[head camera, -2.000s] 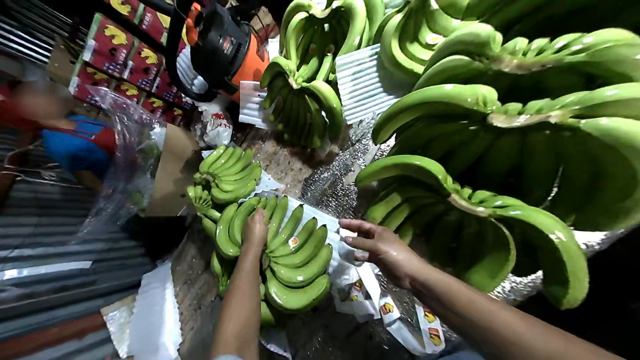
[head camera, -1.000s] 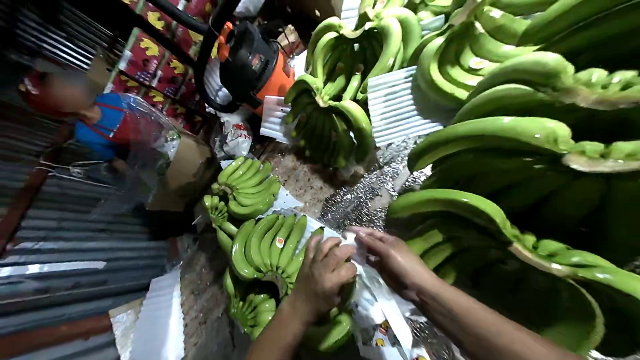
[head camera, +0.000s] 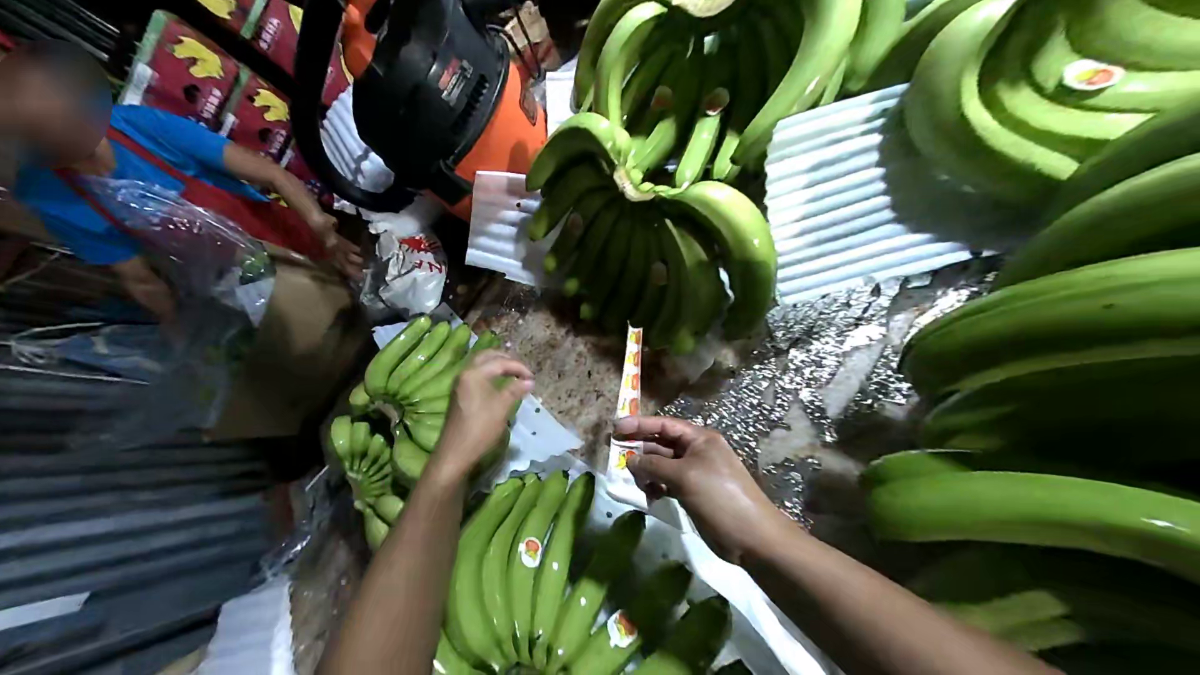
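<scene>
My right hand (head camera: 698, 473) pinches a white backing strip of fruit stickers (head camera: 629, 380), which stands up from between thumb and fingers. To its left, my left hand (head camera: 486, 403) is over the upper hand of green bananas (head camera: 422, 375), its fingers bent; whether a sticker is on a fingertip cannot be told. Below both hands lies a larger hand of green bananas (head camera: 534, 581) with stickers on two of its fruits. A small cluster of green bananas (head camera: 364, 464) sits at the left. White foam sheet (head camera: 539, 436) shows under the fruit.
Big green banana hands (head camera: 1050, 394) fill the right side, and more (head camera: 647, 225) stand at the top centre by a corrugated white foam sheet (head camera: 844, 187). Behind is an orange and black vacuum cleaner (head camera: 450, 94). A person in a blue shirt (head camera: 178, 150) is beside a cardboard box (head camera: 281, 356).
My left hand has moved from the lower banana hand to the upper one. The sticker strip now stands upright from my right hand. A second sticker shows on the lower bananas. The view has shifted.
</scene>
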